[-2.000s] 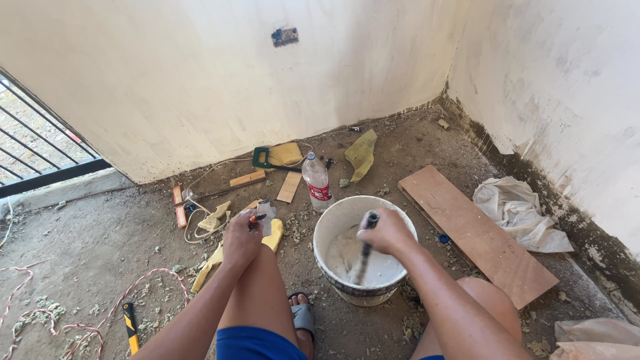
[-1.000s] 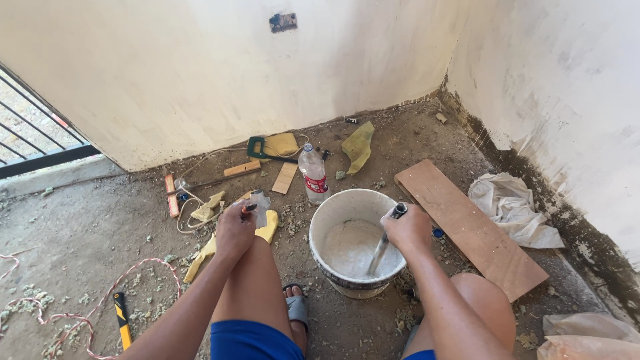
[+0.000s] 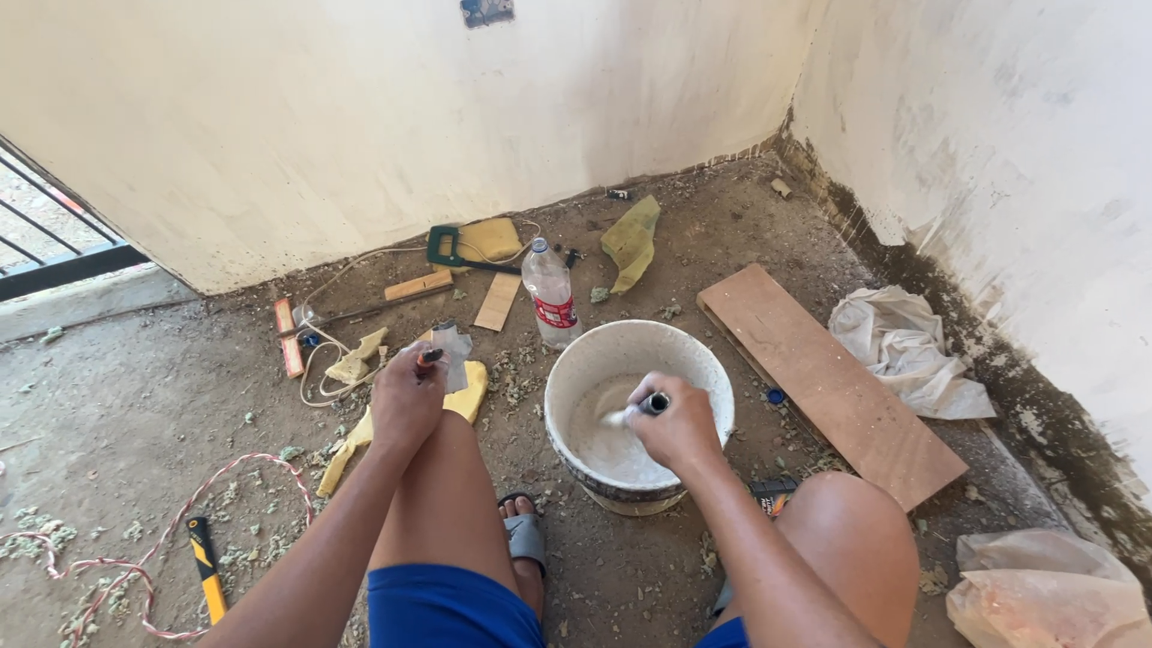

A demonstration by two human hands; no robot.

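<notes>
My right hand (image 3: 677, 421) grips a dark-ended rod (image 3: 654, 404) over a white plastic bucket (image 3: 639, 332). The rod's pale, coated lower part reaches down into whitish liquid (image 3: 607, 441); its tip is hidden. My left hand (image 3: 409, 391), by my left knee, holds a tool with an orange and black handle (image 3: 430, 356) and a grey, smeared flat blade (image 3: 453, 353), probably a putty knife. Just behind the bucket stands a clear plastic bottle (image 3: 547, 288) with a red label and blue cap. Yellow foam or cloth (image 3: 468, 393) lies beyond my left knee.
A wooden board (image 3: 832, 387) lies right of the bucket, beside a crumpled whitish sheet (image 3: 909, 351). A green-handled hacksaw (image 3: 445, 247), wood pieces (image 3: 497, 301) and cord lie near the wall. At lower left are a yellow-black handle (image 3: 206, 567) and a twisted cord (image 3: 148, 576). Plastic bag (image 3: 1048, 585) lower right.
My right hand has moved the rod about within the bucket, and the rod stands at a different slant. My left hand still holds its tool near my knee.
</notes>
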